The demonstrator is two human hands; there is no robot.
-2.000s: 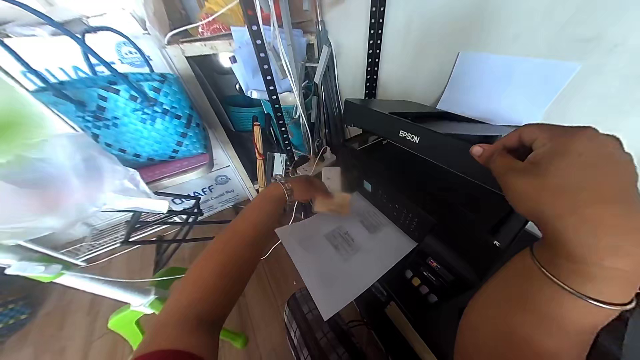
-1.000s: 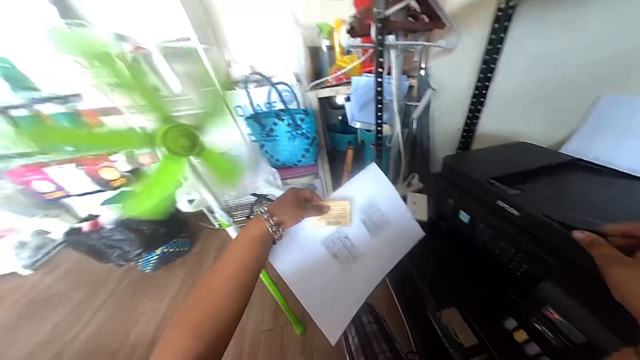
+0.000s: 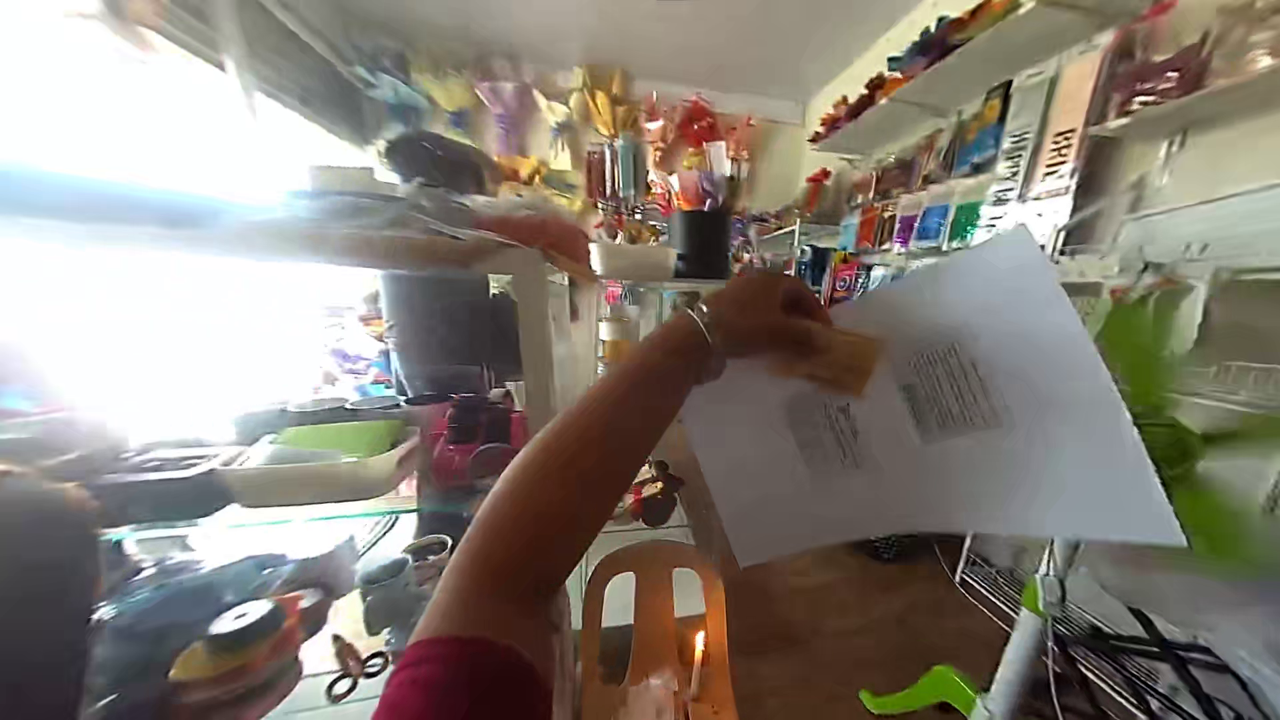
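Note:
My left hand point(image 3: 770, 318), with a bracelet at its wrist, is raised near the middle of the view. Its fingers grip a small yellowish card point(image 3: 845, 362) together with a white sheet of paper point(image 3: 1060, 460). The sheet hangs out to the right and bears two small printed blocks. The card lies over the upper left part of the sheet and is blurred. My right hand is out of the frame.
Below is an orange plastic chair point(image 3: 655, 580) with a lit candle point(image 3: 697, 665) at it. A glass shelf on the left holds a cream tray point(image 3: 315, 478); scissors point(image 3: 355, 670) lie lower. A green fan point(image 3: 1165, 440) stands at right, near stocked shelves point(image 3: 930, 110).
The view has swung far left, away from the printer. My left hand has lifted the sheet off the printer with the card. My right hand, earlier at the printer's lid, has left the view.

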